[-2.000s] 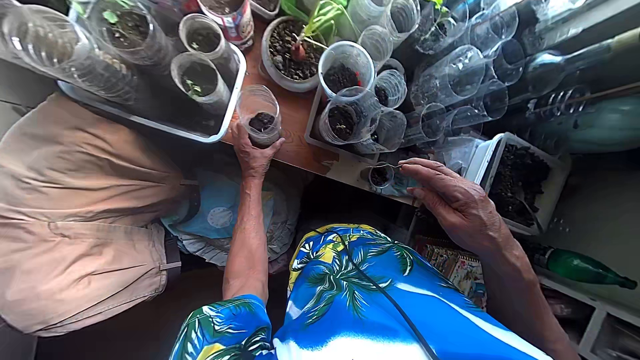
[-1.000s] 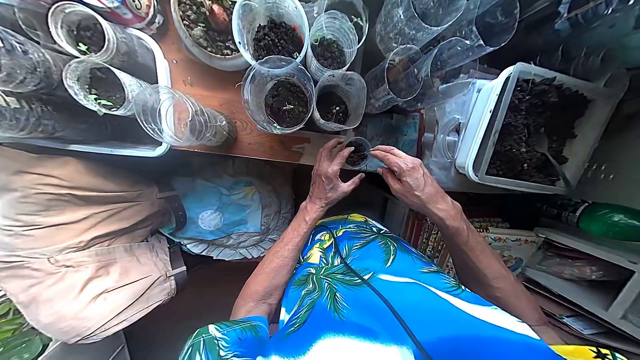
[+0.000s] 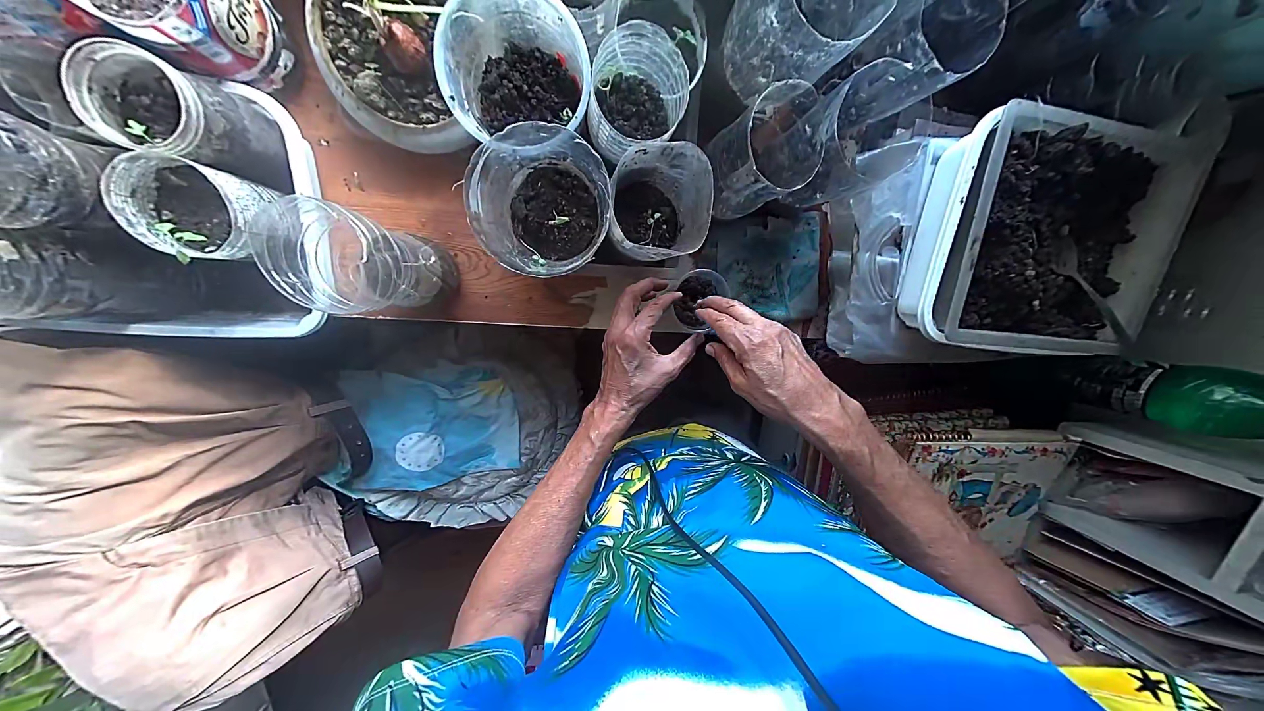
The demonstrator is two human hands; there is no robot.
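A small clear plastic cup of dark soil (image 3: 699,299) is at the table's front edge, between my hands. My left hand (image 3: 642,344) curves around its left side, thumb and fingers at the rim. The fingertips of my right hand (image 3: 760,355) are at the rim and over the soil on the right. Just behind stand a clear plastic cup with a tiny seedling (image 3: 556,212) and a narrower one with a seedling (image 3: 647,211). Farther back are a larger white-rimmed cup of soil (image 3: 526,89) and a ribbed cup with a sprout (image 3: 633,104).
A white tub of soil (image 3: 1062,237) with a utensil in it stands right. A tray (image 3: 314,178) with seedling cups is at left, an empty-looking clear cup (image 3: 326,255) at its edge. Clear plastic cylinders (image 3: 770,148) lean behind my right hand. Folded tan trousers (image 3: 158,434) lie left below.
My left hand has let go of the clear cup now standing by the tray and moved right to the small soil cup. My right fingers have moved onto the cup's rim. The view has shifted.
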